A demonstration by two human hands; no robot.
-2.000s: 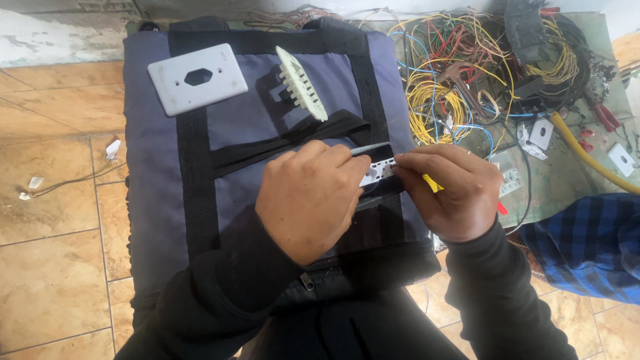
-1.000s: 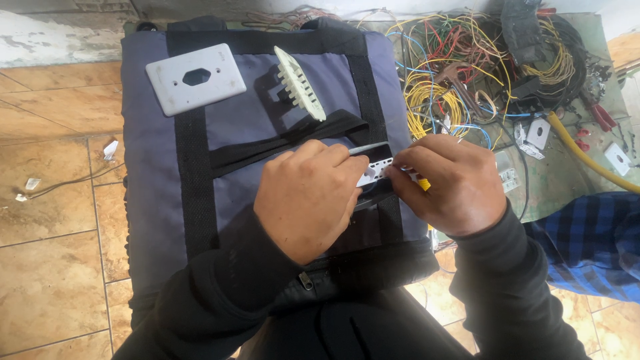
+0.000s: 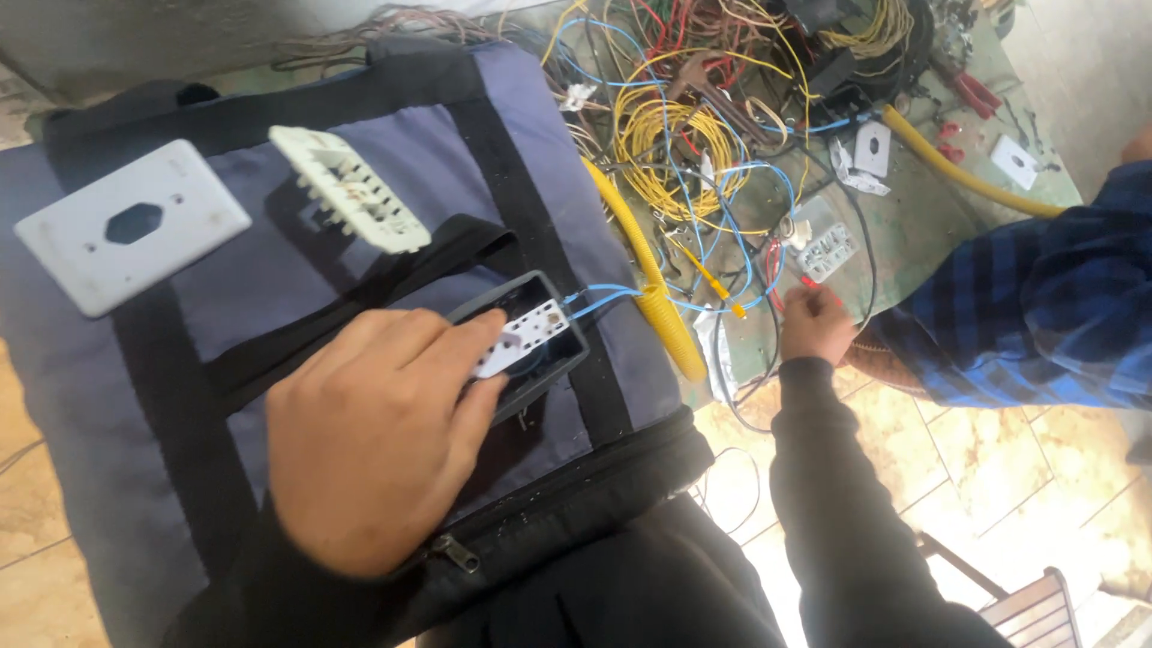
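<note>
My left hand (image 3: 387, 432) pinches a white slotted mounting strip (image 3: 540, 326) over a dark rectangular electrical box (image 3: 578, 353) on the padded bag (image 3: 432, 171). Blue wires (image 3: 605, 300) run from the strip's far end to a yellow corrugated conduit (image 3: 666, 333). Out to the right, at the table's edge, my right hand (image 3: 814, 322) has its fingers closed around something red, perhaps a tool handle; most of it is hidden. A white outlet cover plate (image 3: 135, 225) and a cream plastic frame with prongs (image 3: 351, 189) lie on the bag's upper left.
Coiled yellow wire (image 3: 675, 144), a hammer (image 3: 720, 94), red-handled pliers (image 3: 976, 94) and small cover plates (image 3: 1015, 162) crowd the green table (image 3: 954, 193). A person in a blue plaid sleeve (image 3: 1008, 306) is close at the right. A wooden chair (image 3: 1030, 612) stands at the lower right.
My right hand has left the strip and moved right to the table's edge. My left hand remains on the strip. The view has swung to the right.
</note>
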